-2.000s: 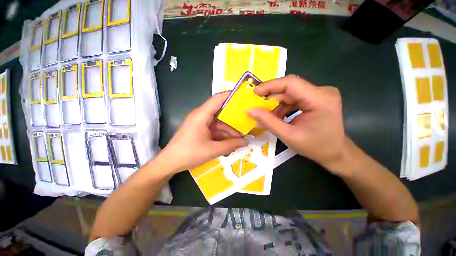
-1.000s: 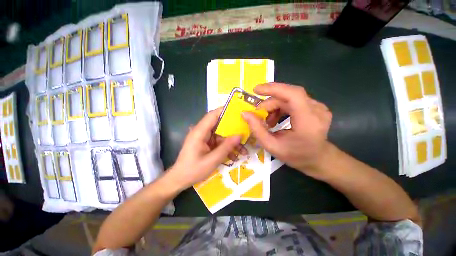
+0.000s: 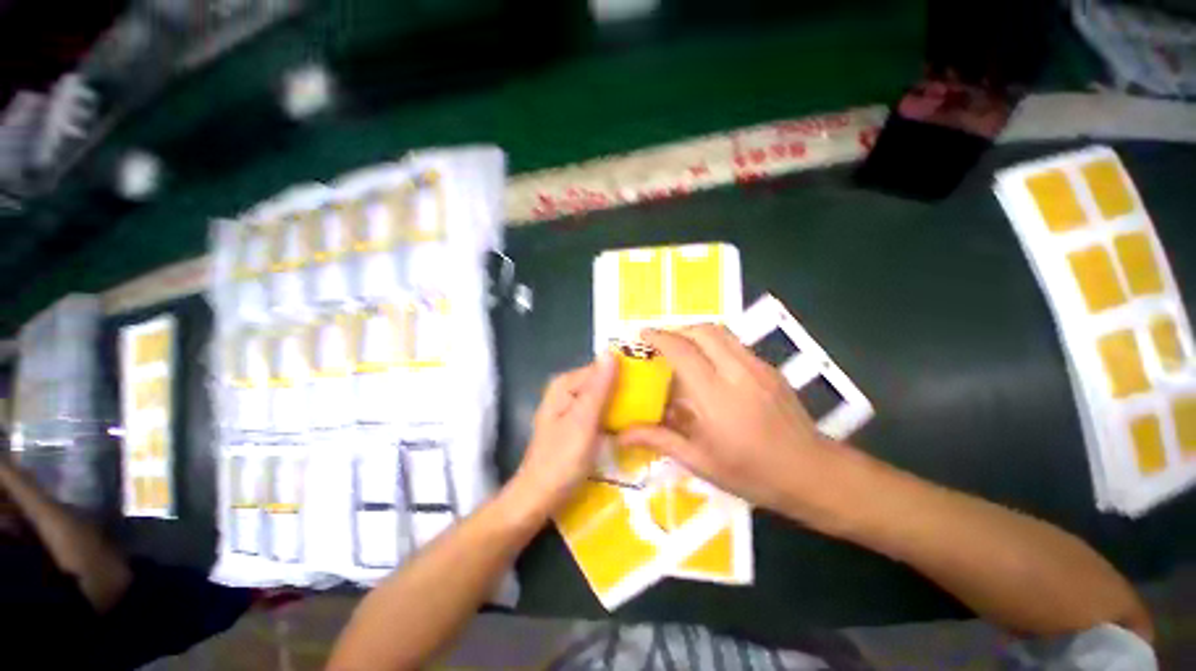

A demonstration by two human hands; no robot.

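Note:
A phone frame with a yellow adhesive sticker (image 3: 639,391) over it is held between both hands, above the central sheets; most of the frame is hidden. My left hand (image 3: 573,426) grips its left side. My right hand (image 3: 728,413) holds its right side, with fingers at its top and lower edge. The central sticker sheets (image 3: 669,282) lie under the hands, with an angled yellow-pieced sheet (image 3: 610,537) at the lower left. An emptied liner (image 3: 846,397) with dark openings sticks out right of my right hand.
A white frame tray (image 3: 328,433) with rows of frames lies left. A sticker sheet stack (image 3: 1115,315) lies far right, another narrow sheet (image 3: 148,417) left of the tray. A dark block (image 3: 925,151) stands upper right. Another person's arm (image 3: 66,537) shows at far left.
The view has shifted, showing more of the green belt and the left side. The frame and sticker have turned more upright between my hands. More of the emptied liner shows right of my right hand.

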